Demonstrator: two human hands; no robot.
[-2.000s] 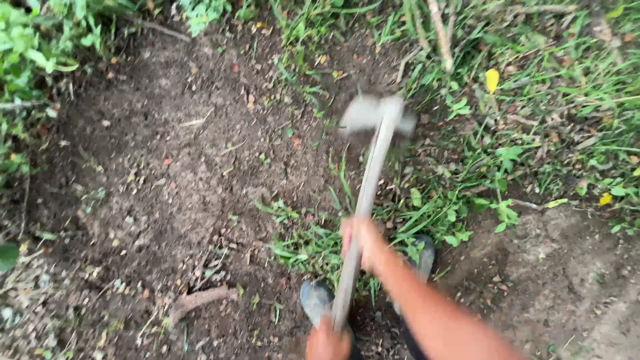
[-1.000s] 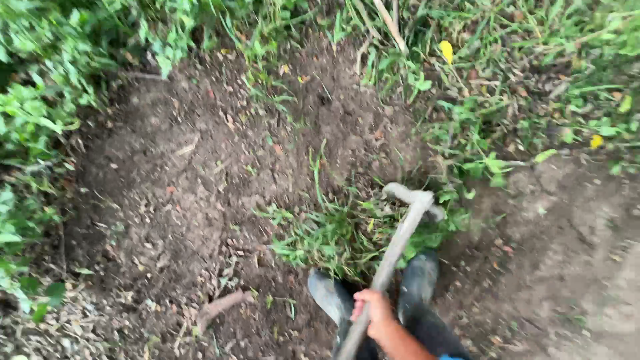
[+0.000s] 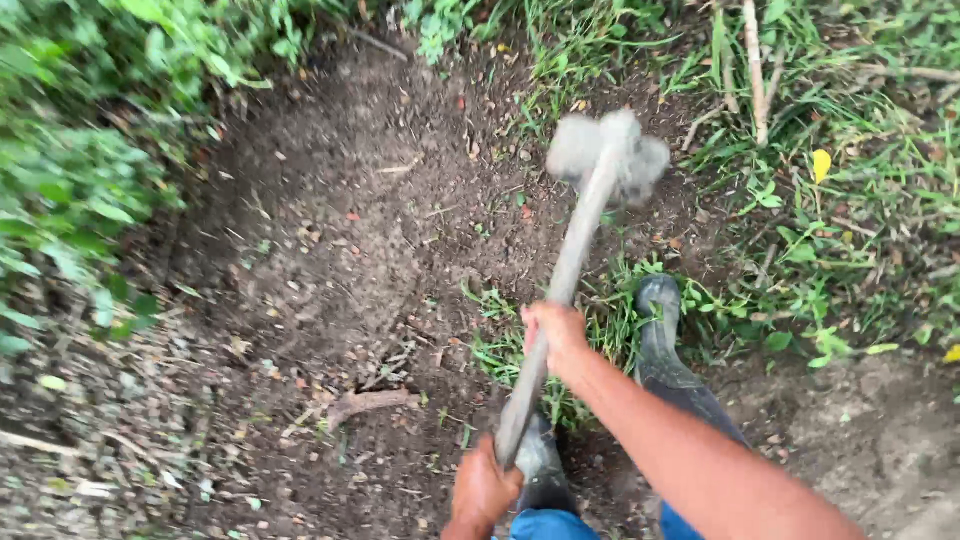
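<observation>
A long wooden-handled hoe or mattock (image 3: 574,259) crosses the middle of the view on a slant, its soil-coloured head (image 3: 607,157) blurred above the bare soil. My right hand (image 3: 556,334) grips the handle around its middle. Nearer the butt end, my left hand (image 3: 484,480) is closed on the same handle, low in the view. Between and around my dark rubber boots (image 3: 658,322) grows a patch of grass and weeds (image 3: 506,352), partly hidden by the handle and my right forearm.
Leafy plants (image 3: 75,150) border the soil at left. A short piece of wood (image 3: 371,403) lies left of my boots. Grass and weeds (image 3: 862,247) with dry sticks (image 3: 756,75) cover the upper right; bare dirt (image 3: 877,420) is at lower right.
The tool's head has moved from beside the weeds at my boots to farther forward. Both hands now show on the handle; one showed a second ago. My boots are farther apart.
</observation>
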